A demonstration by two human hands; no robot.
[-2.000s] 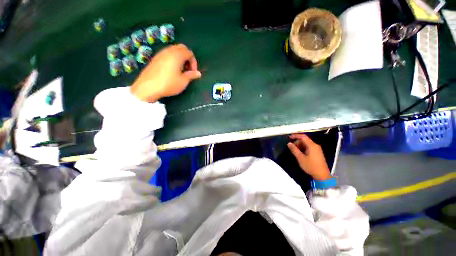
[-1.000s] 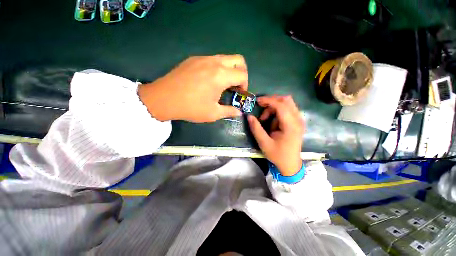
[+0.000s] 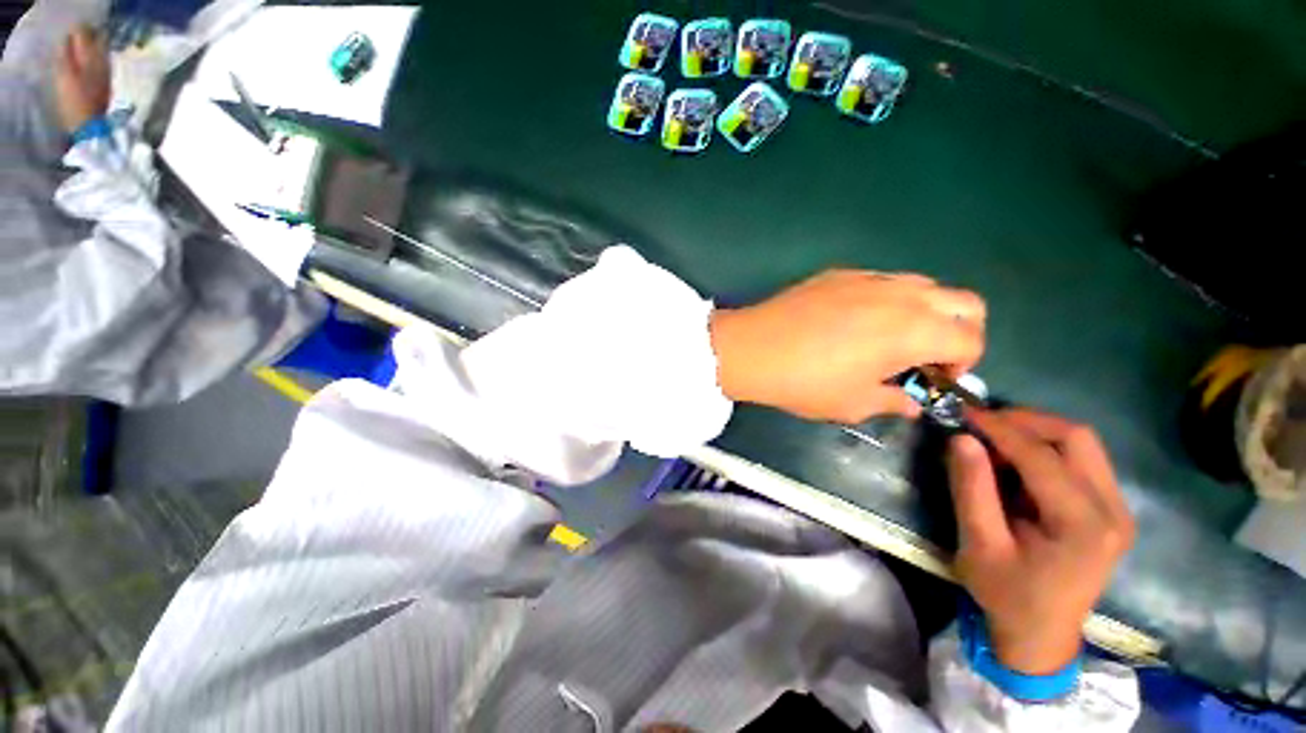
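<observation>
A small circuit board [image 3: 941,401] with a pale rim and dark middle is held just above the green mat, between both hands. My left hand [image 3: 859,344] reaches in from the left and grips its left edge with thumb and fingers. My right hand [image 3: 1043,508], with a blue wrist strap [image 3: 1020,670], has its thumb and fingertips on the board's right side. The fingers partly cover the board. Several more circuit boards [image 3: 762,49] lie in two rows on the mat.
A pot with a tan rim [image 3: 1272,430] is cut off at the right edge. A black object [image 3: 1232,229] lies behind it. At left, a white paper sheet [image 3: 287,43] bears one board [image 3: 351,57]; a solder reel [image 3: 358,205] is by the bench edge. A neighbouring person's sleeve is at far left.
The view has swung left, so the rows of boards and the neighbour show again. Both hands came together on the single board that lay on the mat two seconds ago, and still hold it.
</observation>
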